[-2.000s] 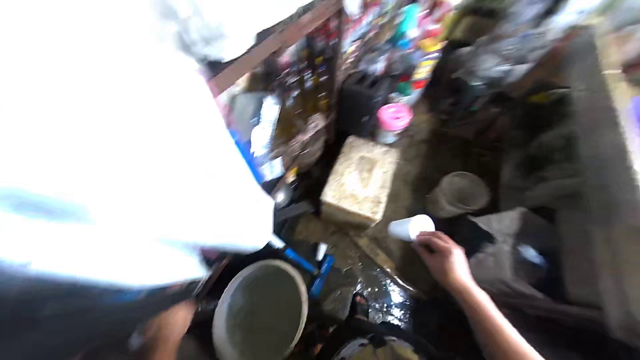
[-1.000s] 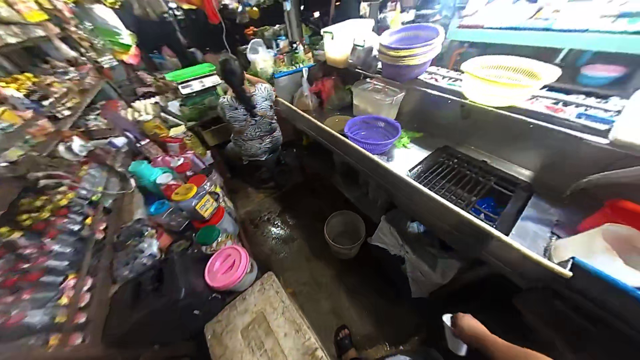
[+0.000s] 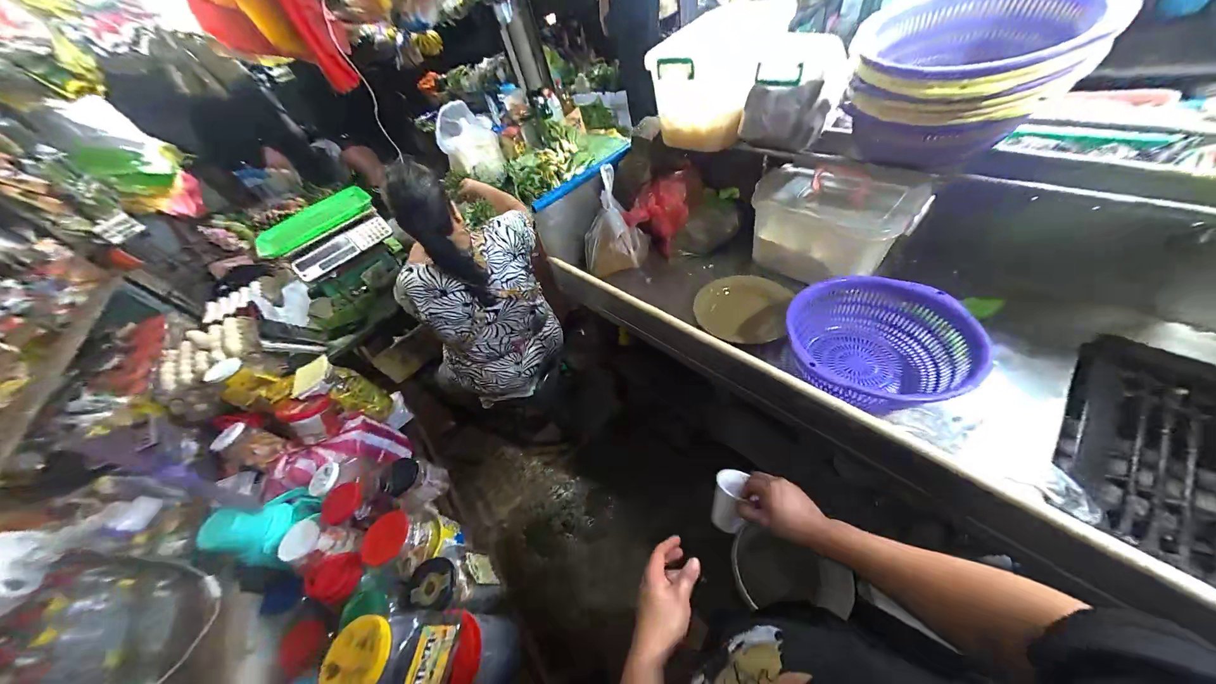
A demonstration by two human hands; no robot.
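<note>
My right hand (image 3: 784,508) grips a white cup (image 3: 730,501) by its side, above a round bucket (image 3: 793,570) on the floor. To its left, my left hand (image 3: 665,589) is raised with its fingers apart and holds nothing. A purple plastic basket (image 3: 888,342) rests on the metal counter up to the right, beside a round pan (image 3: 744,310) of cloudy liquid. The cup's contents are hidden.
A person (image 3: 484,294) in a patterned top sits ahead, near a scale with a green tray (image 3: 313,223). Lidded jars (image 3: 380,541) crowd the left side. The counter's edge (image 3: 855,427) runs along the right. Stacked baskets (image 3: 978,76) and a clear plastic box (image 3: 836,218) stand on the counter side.
The view has swung widely and moved forward along the aisle. My left hand has come into view with its fingers spread. The white cup stays in my right hand.
</note>
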